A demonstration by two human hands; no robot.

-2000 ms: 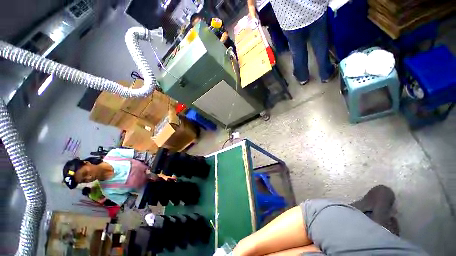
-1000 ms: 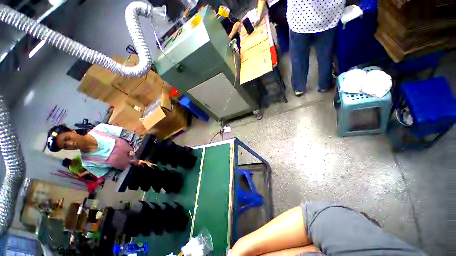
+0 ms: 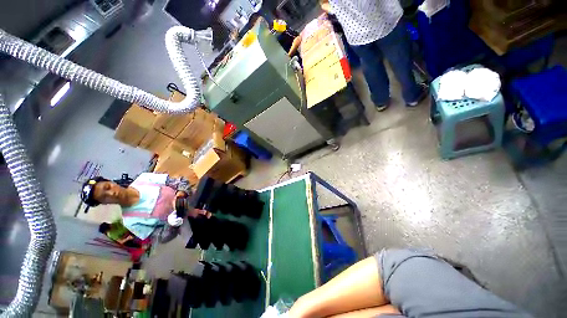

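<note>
Black housings [image 3: 230,233] stand in stepped dark rows on the green-topped bench [image 3: 290,230], with another row [image 3: 229,284] nearer the bottom edge. A crumpled clear plastic bag [image 3: 281,307] shows partly at the bottom edge, beside the bench's pale border. A bare forearm with a grey sleeve, seemingly mine, reaches in from the lower right. Its hand is cut off by the bottom edge. Neither of my hands is visible, and I cannot tell what they hold.
A person [image 3: 146,202] stands across the bench, one white-gloved hand near the housings. Another person [image 3: 373,37] stands by flat cardboard [image 3: 323,62]. A green-grey cabinet [image 3: 261,93], open carton [image 3: 214,161], stool [image 3: 470,118] and blue crate [image 3: 544,93] are around. Silver ducts [image 3: 106,87] hang left.
The view has shifted, bringing the bench right and lower. The person opposite no longer shows the long dark piece held out before. The blue-labelled bottle has left view, and the bag shows less.
</note>
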